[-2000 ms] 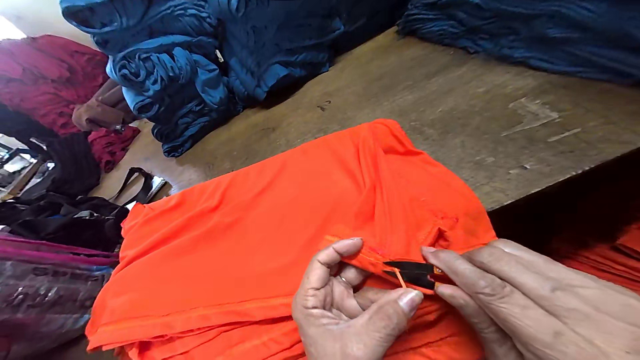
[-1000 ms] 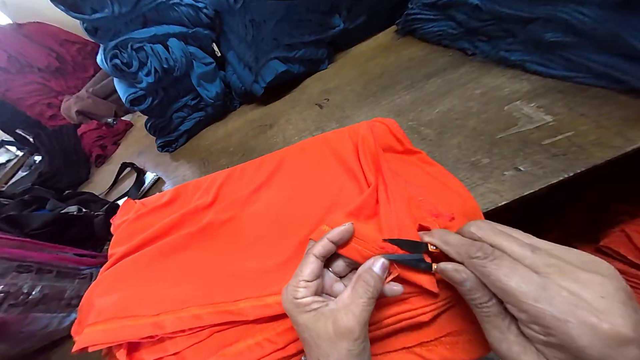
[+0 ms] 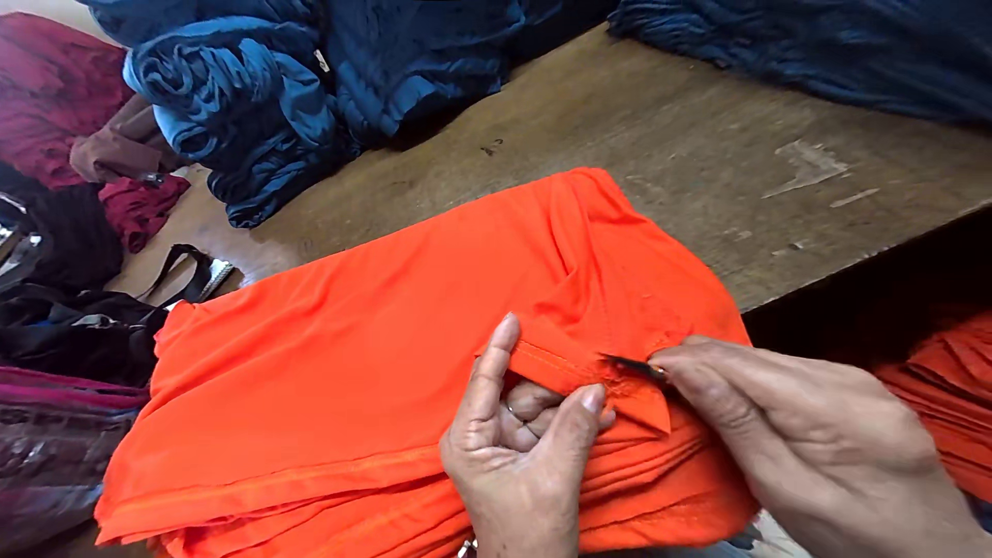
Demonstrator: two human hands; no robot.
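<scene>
A thick stack of bright orange fabric pieces (image 3: 372,333) lies folded over the near edge of the wooden table. My left hand (image 3: 527,434), with a ring on one finger, pinches a stitched hem (image 3: 550,364) of the top piece between thumb and fingers. From the right, my right hand (image 3: 790,418) grips small black thread snips (image 3: 635,367), whose dark tip touches or nearly touches the hem just beyond my left thumb. The handle of the snips is mostly hidden in my right fingers.
Blue fabric bundles (image 3: 271,101) sit at the back left of the wooden table (image 3: 697,155), with dark blue cloth (image 3: 814,54) at the back right. Maroon cloth (image 3: 54,93) and a black bag (image 3: 77,318) are at left. More orange fabric (image 3: 945,387) lies below the table edge at right.
The snips' two blades, seen spread apart a second ago, now show as one dark tip. My left index finger has straightened along the hem, which now lies spread across my left fingers.
</scene>
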